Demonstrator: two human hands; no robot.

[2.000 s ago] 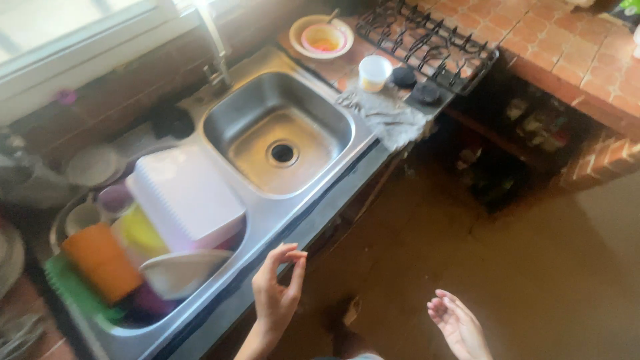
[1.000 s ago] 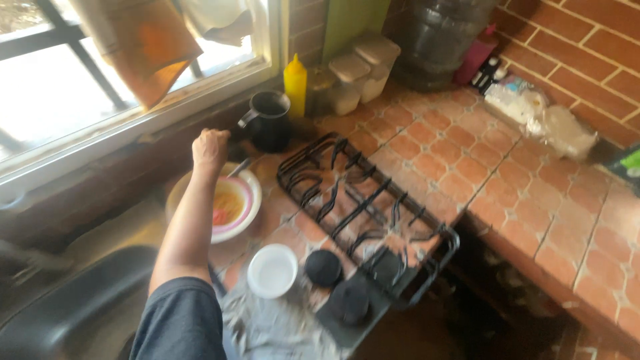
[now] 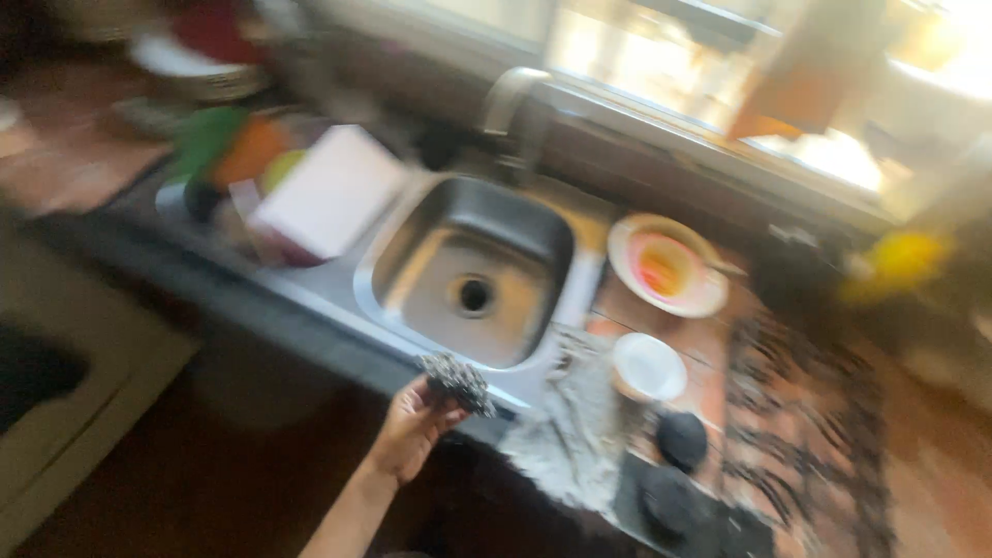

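Observation:
My left hand (image 3: 411,434) grips a grey metal scouring pad (image 3: 459,383) just in front of the near rim of the stainless steel sink (image 3: 364,298). The sink basin shows its dark drain, and a curved faucet (image 3: 515,85) stands behind it. To the right of the sink, a small bowl with orange-red contents (image 3: 663,267) sits in a wider pale dish (image 3: 705,302) with a utensil. A white tub (image 3: 649,366) stands nearer, beside a grey cloth (image 3: 570,426). My right hand is out of view. The picture is blurred.
Left of the basin are a white plastic container (image 3: 333,190), an orange item (image 3: 252,151) and a green item (image 3: 203,143). On the right lie black round burner parts (image 3: 680,440) and a dark stove grate (image 3: 790,434). A yellow object (image 3: 903,260) stands behind, near the window.
My left hand has come back from over the bowls near the window to the sink's front edge, and the scouring pad now shows in it. The view has swung left.

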